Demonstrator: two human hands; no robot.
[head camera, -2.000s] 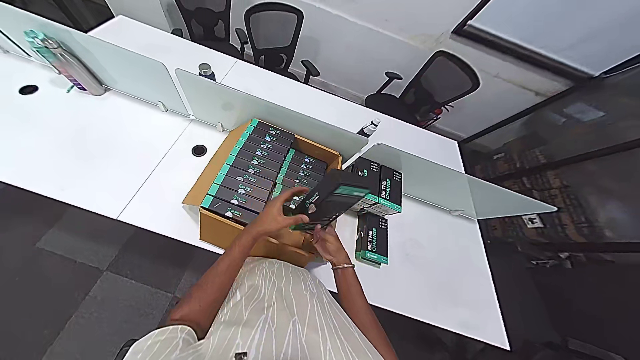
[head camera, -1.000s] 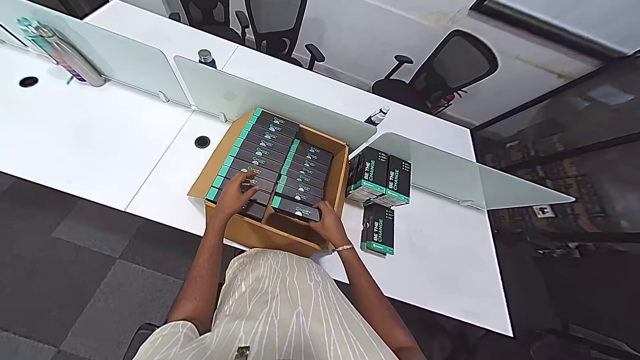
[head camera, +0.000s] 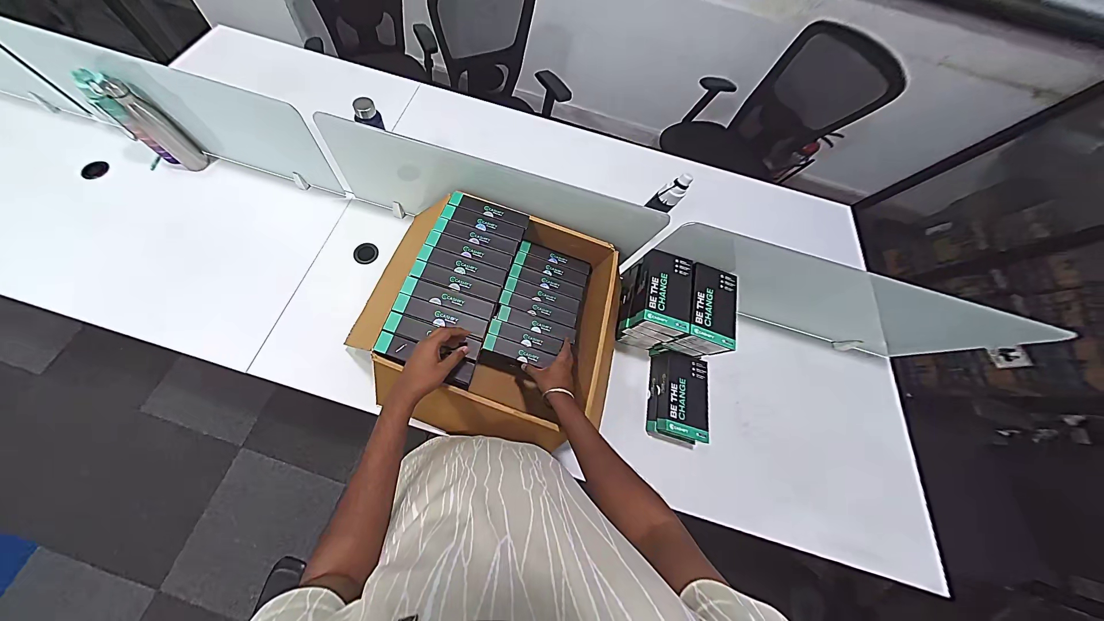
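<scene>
An open cardboard carton (head camera: 611, 319) stands on the white desk, holding two rows of slim black boxes (head camera: 470, 267) with green ends. My left hand (head camera: 433, 366) rests on the near end of the left row, its fingers bent over the boxes there. At the near end of the shorter right row, my right hand (head camera: 554, 373), with a bracelet at its wrist, touches the last black box (head camera: 517, 352) with thumb and fingers. Whether either hand grips a box cannot be told. Right of the carton stand stacked black boxes (head camera: 714, 302), and nearer me a smaller stack (head camera: 681, 397).
Frosted glass dividers (head camera: 483, 172) run along the white desk (head camera: 793, 448) behind the carton. Metal bottles (head camera: 151, 125) stand at the left, and two smaller bottles (head camera: 368, 112) (head camera: 671, 191) are beyond the dividers. Mesh office chairs (head camera: 811, 86) are on the far side.
Two seconds ago my hands held a black box above the carton's right side. Both hands are now down at the rows' near ends, and the right row reaches nearer me.
</scene>
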